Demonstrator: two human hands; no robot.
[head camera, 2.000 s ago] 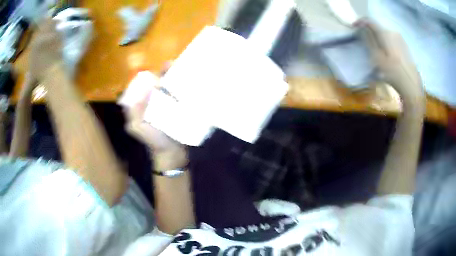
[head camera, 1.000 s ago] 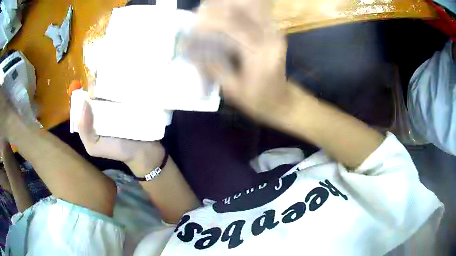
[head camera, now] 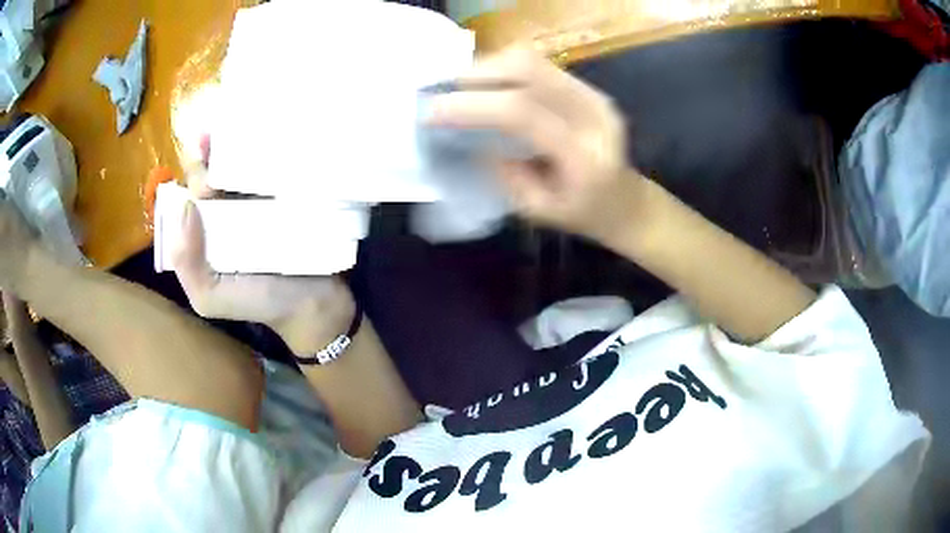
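A white camera housing [head camera: 333,104], overexposed and boxy, is held up in front of me at the upper left. Its narrower mounting arm [head camera: 276,237] lies along its lower side. My left hand [head camera: 234,281] is closed around the mounting arm from below, with a bit of an orange finger cot at its far side. My right hand [head camera: 552,146], partly blurred, holds a grey-white cleaning cloth [head camera: 464,172] against the right edge of the housing. The cloth's lower end hangs below the housing's edge.
A grey scrap of rag [head camera: 125,78] lies on the orange bench [head camera: 109,193] at the upper left. Another white housing [head camera: 42,172] is at the left edge beside another person's arm [head camera: 135,323]. A light-blue sleeve or garment [head camera: 906,187] is at the right edge.
The housing moved from centre to upper left and now shows a broad side. My right hand came from the far right with the cloth to the housing, then shifted slightly right along it.
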